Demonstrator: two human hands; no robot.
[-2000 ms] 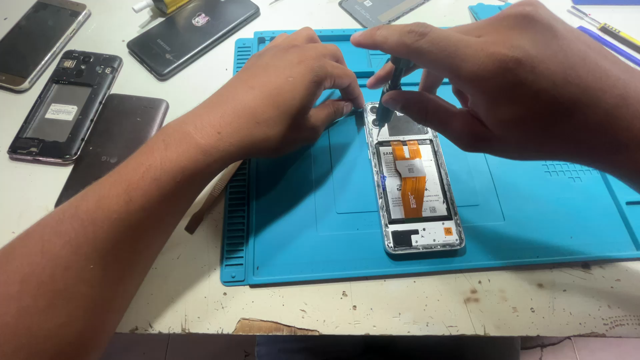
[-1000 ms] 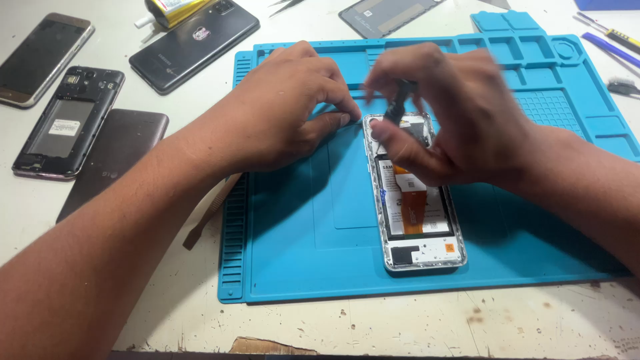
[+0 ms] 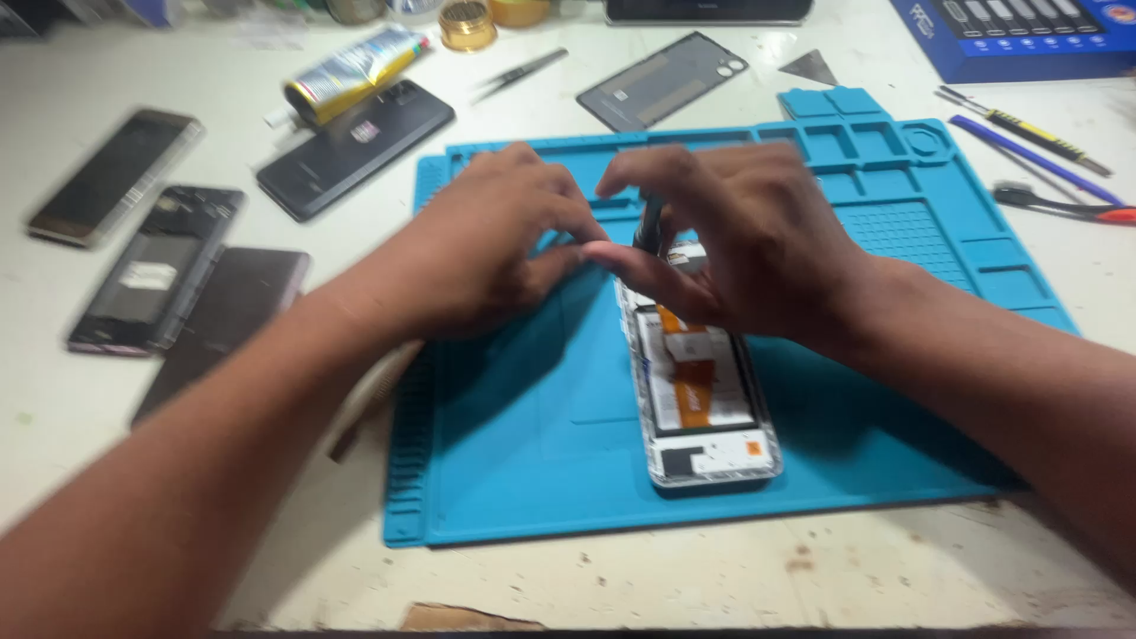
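An opened smartphone (image 3: 701, 382) lies back side up on a blue silicone repair mat (image 3: 515, 426), with its battery, orange flex cables and white frame exposed. My right hand (image 3: 745, 231) is over the phone's upper end and holds a dark, slim tool (image 3: 650, 222), probably a screwdriver, between its fingers; its tip is hidden. At the phone's upper left edge is my left hand (image 3: 524, 231), its thumb and forefinger close together and near my right thumb. Whether those fingertips grip the phone's edge or something small, I cannot tell.
Left of the mat lie a phone (image 3: 115, 177), a phone frame (image 3: 155, 271) and a dark phone (image 3: 222, 324). Behind are a black phone (image 3: 355, 151) under a yellow tube (image 3: 355, 75), tweezers (image 3: 522, 73) and a grey back cover (image 3: 666, 82). Tools, including a brush (image 3: 1056, 204), lie right.
My right hand has shifted relative to the phone, its thumb now close to my left fingertips. My left hand has stayed by the phone's upper left edge. The view has shifted somewhat.
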